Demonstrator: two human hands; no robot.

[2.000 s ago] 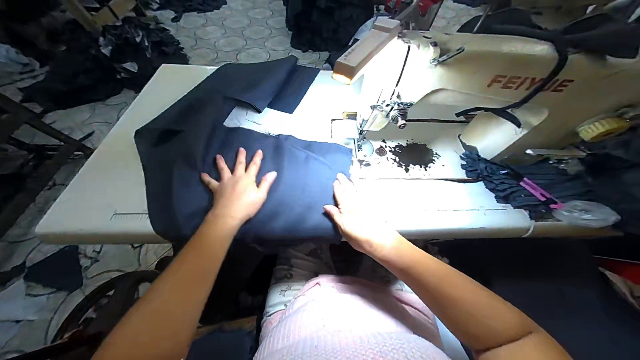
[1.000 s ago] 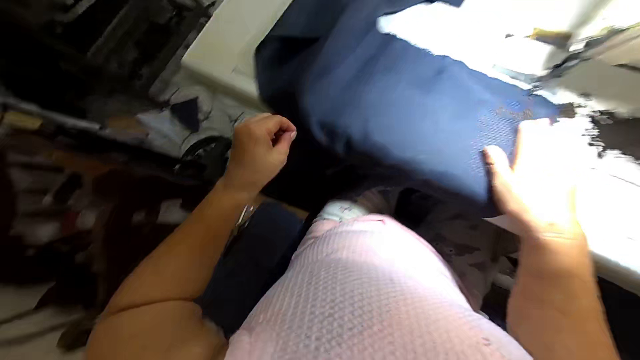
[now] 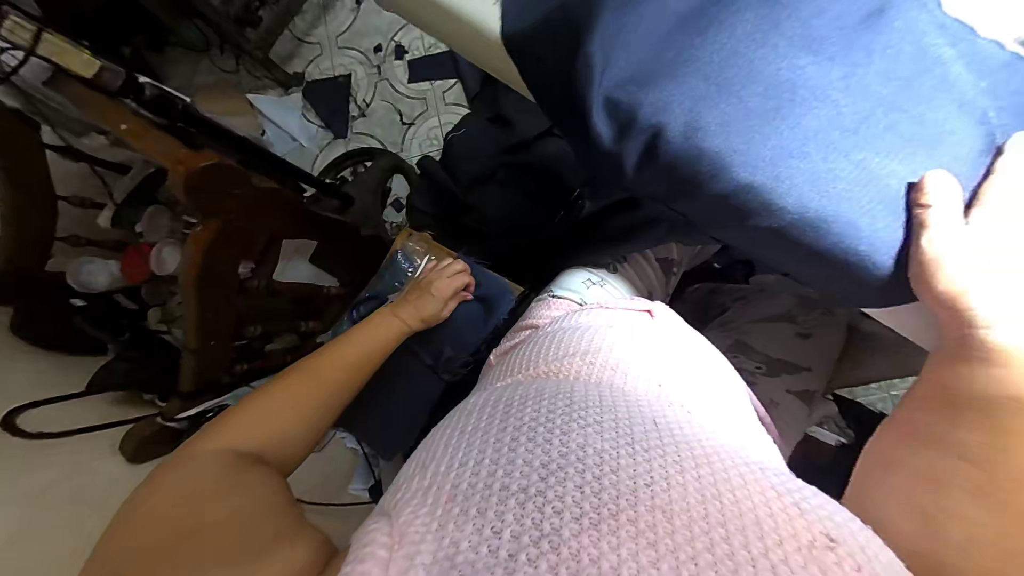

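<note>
Dark navy fabric (image 3: 784,136) lies over the sewing table (image 3: 464,36) and hangs past its front edge. At the right, my right hand (image 3: 968,240) rests on the fabric's edge, thumb apart from the fingers, brightly lit. Low on the left, my left hand (image 3: 438,294) reaches down with curled fingers onto a pile of dark blue cloth pieces (image 3: 480,320) beside my lap. Clear plastic (image 3: 412,260) lies just beyond those fingers. Whether they grip a piece of cloth cannot be made out.
A brown wooden chair frame (image 3: 200,280) stands at the left, with plastic containers (image 3: 136,264) behind it. A dark wheel (image 3: 368,172) and black cloth (image 3: 496,176) are under the table's edge. Fabric scraps (image 3: 328,104) lie on the patterned tile floor.
My left hand has left the fabric on the table and moved down to the cloth pile at my side. My right hand remains on the navy fabric. The view has swung down and left.
</note>
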